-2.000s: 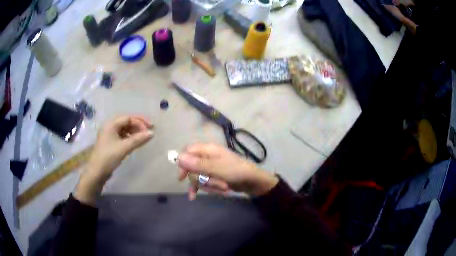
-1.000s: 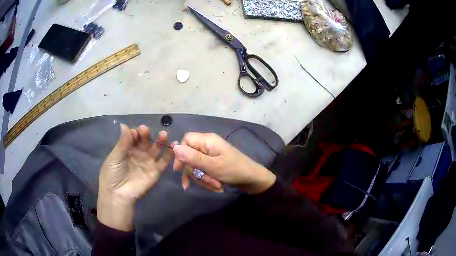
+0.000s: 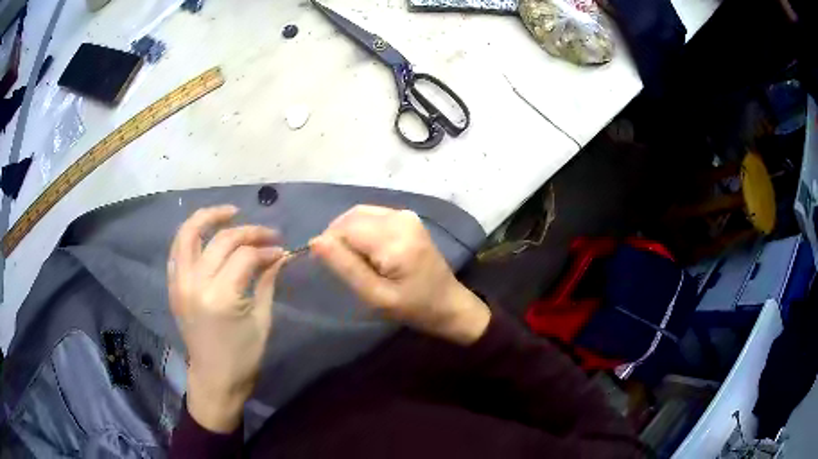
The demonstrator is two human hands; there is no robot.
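Note:
The grey garment [image 3: 377,199] lies over my lap and the table edge, its shiny lining at the lower left. A dark button [image 3: 267,194] sits near its upper edge. My left hand [image 3: 224,287] and my right hand [image 3: 386,260] are raised above the cloth, fingertips close together. A short thin dark strand, which looks like sewing thread [image 3: 298,252], spans between the pinched fingertips of both hands. I cannot make out a needle.
On the off-white table [image 3: 359,166] lie black shears [image 3: 401,72], a white chalk piece [image 3: 297,116], a loose dark button [image 3: 290,31], a wooden ruler [image 3: 117,148], a dark flat rectangle [image 3: 100,72], a speckled block [image 3: 466,4] and a clear bag [image 3: 567,29]. A red-framed seat [image 3: 565,309] is at right.
The view has tilted down onto the garment since the first frame. My hands are now over the cloth. Since the second frame, my left fingers have curled in and pinch the strand.

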